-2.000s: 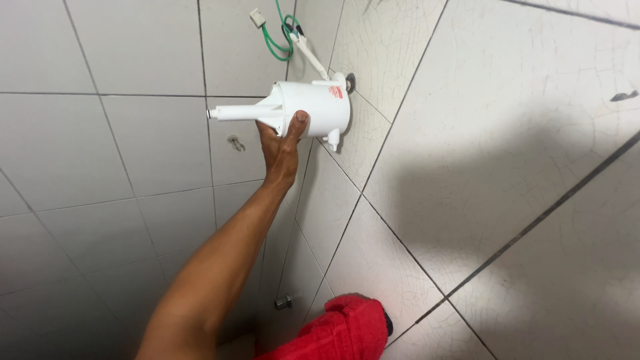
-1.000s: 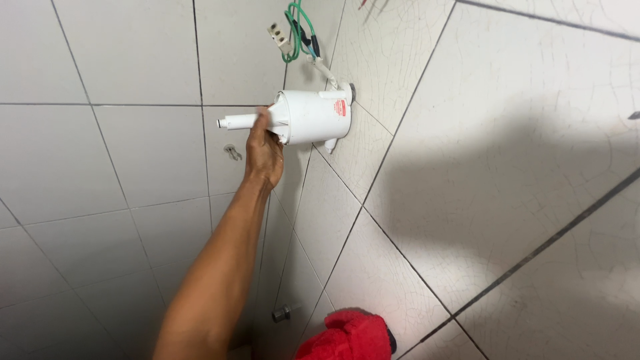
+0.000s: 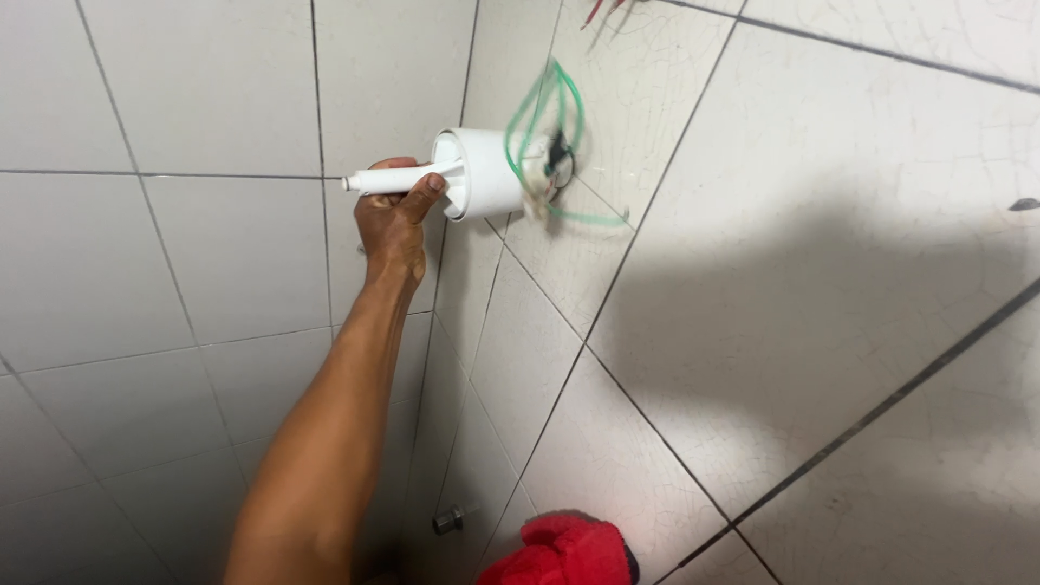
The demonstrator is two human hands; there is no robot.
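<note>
My left hand grips the white pipe of a white plastic electric shower unit, with the thumb on the near side and the fingers behind. The unit lies sideways, its pipe pointing left and its round body to the right, close to the tiled wall corner. Green wires loop around the right end of the body, where a black piece and a pale connector are blurred. Whether that end touches the wall I cannot tell. My right hand is out of view.
Tiled walls meet at a corner behind the unit. Red wire ends stick out at the top. Low down are a metal fitting on the wall and a red cloth. A dark shadow falls across the right wall.
My left hand has shifted from the unit's body to its pipe. The unit has turned: its red marking no longer shows, and the green wires now hang around its right end instead of above it.
</note>
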